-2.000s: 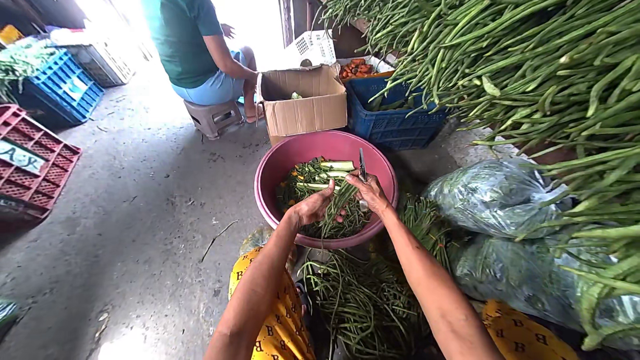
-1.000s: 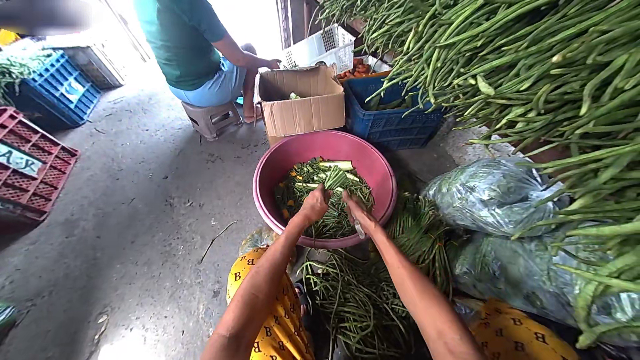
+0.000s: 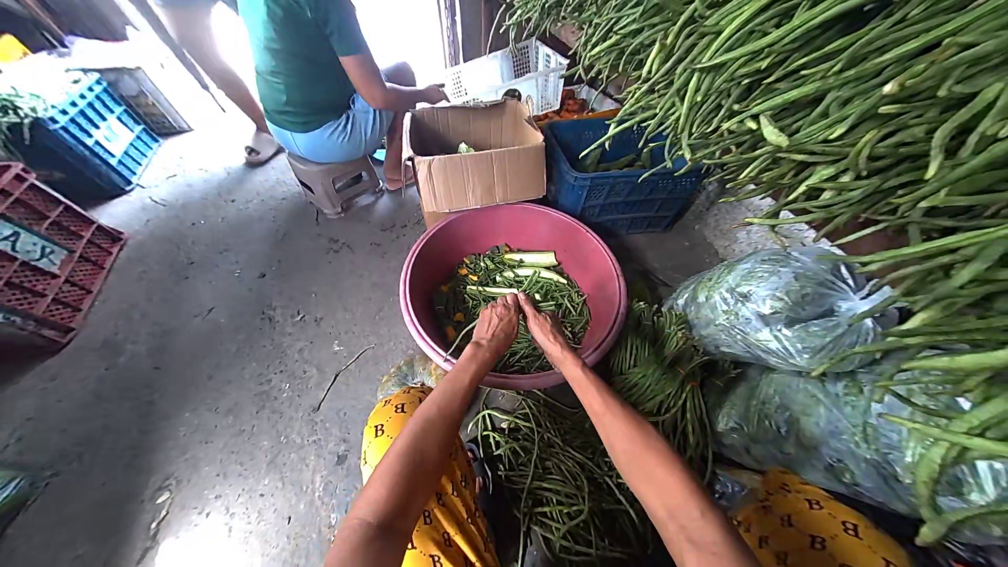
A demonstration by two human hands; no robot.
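Observation:
A pink plastic basin (image 3: 421, 260) holds cut green bean pieces (image 3: 563, 303), pale split vegetable pieces (image 3: 531, 258) and some orange-yellow bits. Over it, my left hand (image 3: 498, 321) has its fingers closed, and what lies inside them is hard to make out. My right hand (image 3: 545, 327) meets it, thumbs close together; its fingers are largely hidden, so its hold cannot be told. Between my legs lies a heap of long green beans (image 3: 559, 472), with a bundle of long beans (image 3: 661, 370) just right of the basin.
A cardboard box (image 3: 480, 177) and a blue crate (image 3: 622, 189) stand behind the basin. Bags of greens (image 3: 780, 307) and piled long beans (image 3: 827, 102) are at the right. A person (image 3: 315, 87) sits on a stool (image 3: 335, 185); another person's leg (image 3: 216, 63) shows beyond. A red crate (image 3: 59, 252) is far left.
My hands have come together over the basin, and the blade seen by my right hand two seconds ago is out of sight. Another person's leg has appeared at the upper left.

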